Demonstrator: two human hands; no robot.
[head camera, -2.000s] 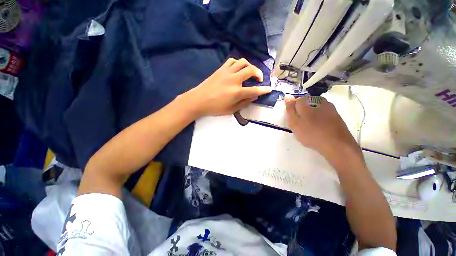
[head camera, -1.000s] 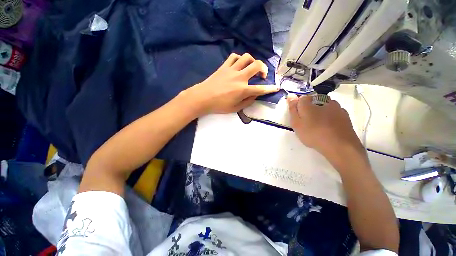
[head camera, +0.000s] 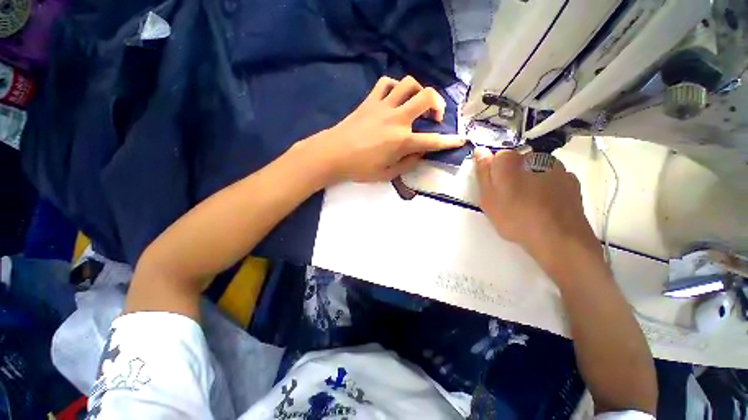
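The dark navy cloth (head camera: 271, 90) is heaped left of the machine, and its edge runs to the presser foot (head camera: 492, 131) of the cream-white sewing machine (head camera: 623, 74). My left hand (head camera: 381, 135) lies bent on the cloth, its index finger stretched to the presser foot and pressing the cloth down. My right hand (head camera: 529, 193) is just right of it, its fingertips pinching the cloth edge at the foot. Its palm side and any small thing inside it are hidden. The needle point is too small to tell.
A knurled knob (head camera: 685, 100) sits on the machine head. A thin cord curves over the white table (head camera: 394, 238) at right. A silver metal tool (head camera: 697, 285) and a white round thing (head camera: 715, 312) lie far right. Light grey and navy cloth (head camera: 90, 328) lies at lower left.
The machine has shifted rightwards in the picture. Both hands stay at the presser foot and have moved only slightly with the cloth.
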